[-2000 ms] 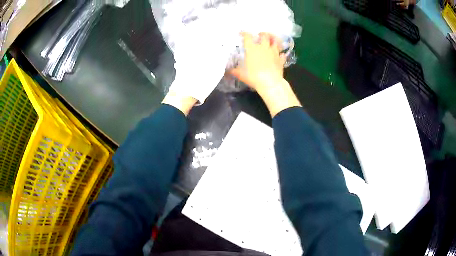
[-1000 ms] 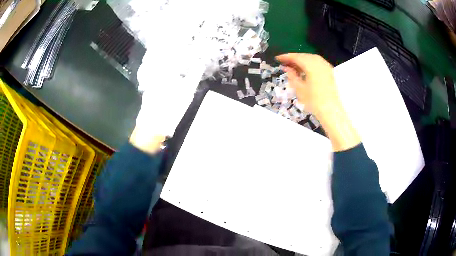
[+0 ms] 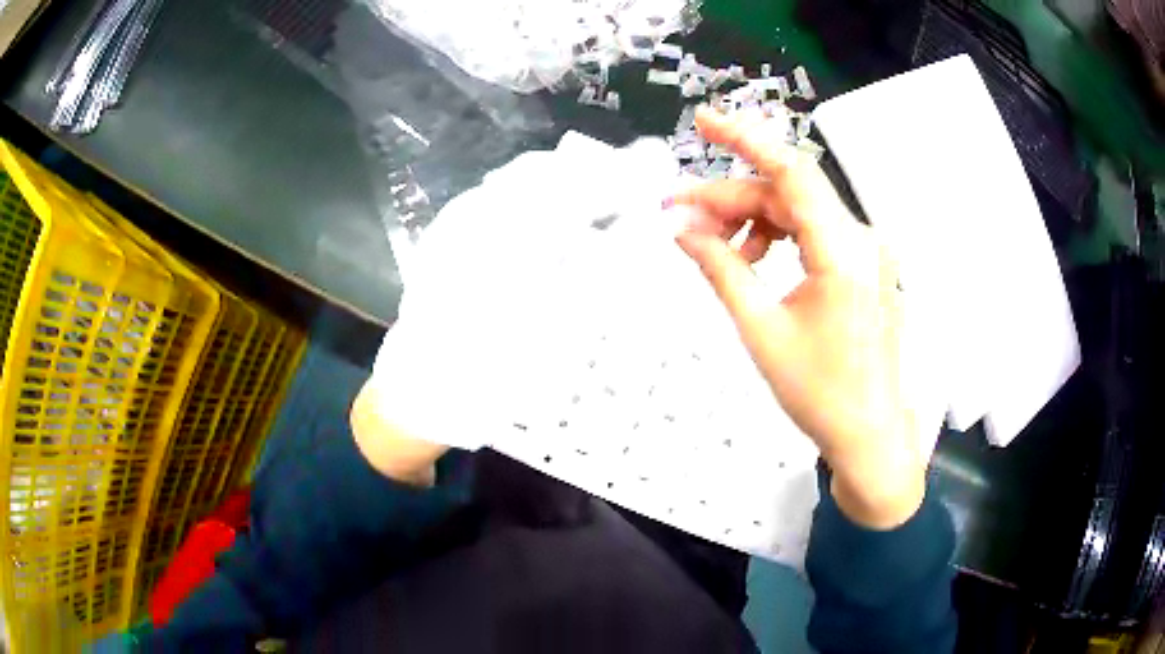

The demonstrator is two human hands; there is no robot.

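Observation:
A white panel (image 3: 664, 422) with rows of small dark marks lies in front of me, its near edge over my lap. My left hand (image 3: 473, 294), in a white glove, is at the panel's left side; its fingers merge with the bright white, so its grip is hidden. My bare right hand (image 3: 830, 319) is over the panel's right part, palm partly up. Its thumb and a fingertip are close together; whether a small piece is between them is too bright to tell. Small pale plastic pieces (image 3: 741, 96) lie loose beyond the panel, beside a crumpled clear bag (image 3: 511, 38).
More white panels (image 3: 958, 230) lie at the right. Black slotted parts (image 3: 1009, 128) are behind them. Clear film (image 3: 434, 141) and silvery strips (image 3: 102, 64) lie at the left. Yellow crates (image 3: 102, 422) stand below the bench's left edge.
My left hand has come back from the bag towards me onto the panel. My right hand has moved from the loose pieces to over the panel. The panel's dark marks show more.

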